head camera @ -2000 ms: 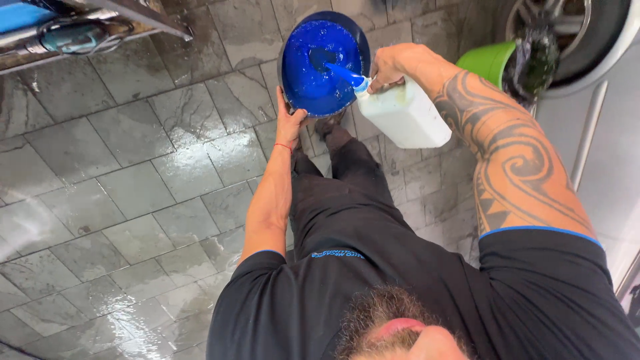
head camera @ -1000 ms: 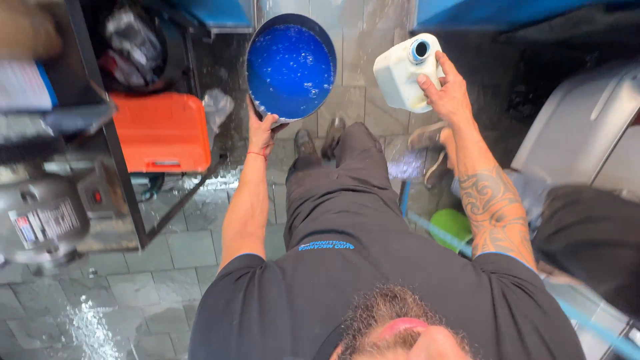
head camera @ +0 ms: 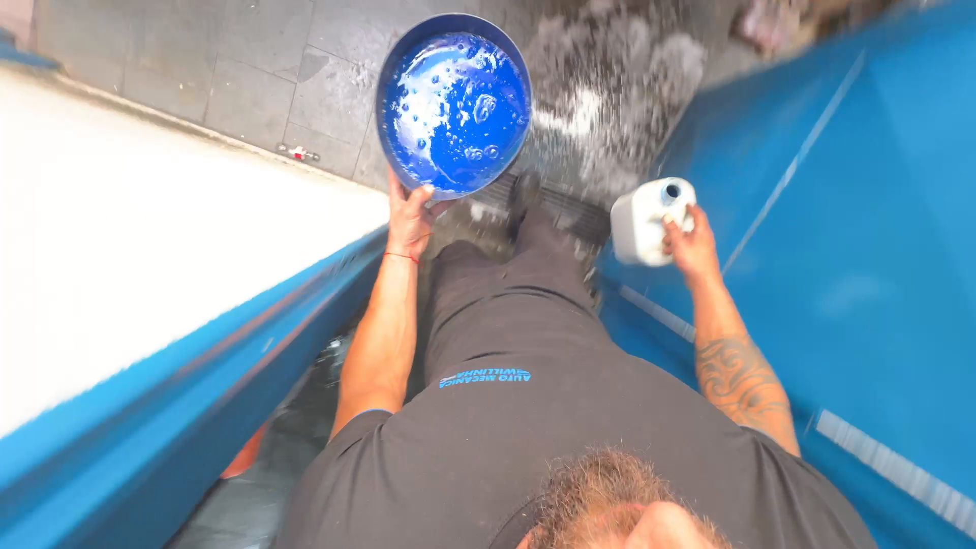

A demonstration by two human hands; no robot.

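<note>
My left hand (head camera: 414, 217) grips the near rim of a round blue basin (head camera: 456, 107), which holds a bubbly liquid that looks blue. Out to the right, my right hand (head camera: 690, 240) is closed on the handle of a white plastic jug (head camera: 640, 221). The jug's round mouth is uncovered and faces up. Basin and jug are well apart, and no liquid runs between them. What is inside the jug is hidden.
A white surface with a blue edge (head camera: 305, 305) flanks me on the left, a large blue panel (head camera: 854, 229) on the right. Between them lies a grey tiled floor (head camera: 252, 84) with a wet patch and a small metal part (head camera: 299, 152).
Two seconds ago the jug was tilted over the basin, its mouth at the liquid; now it is away to the right, mouth up. The left hand has kept the basin. The surroundings have changed completely.
</note>
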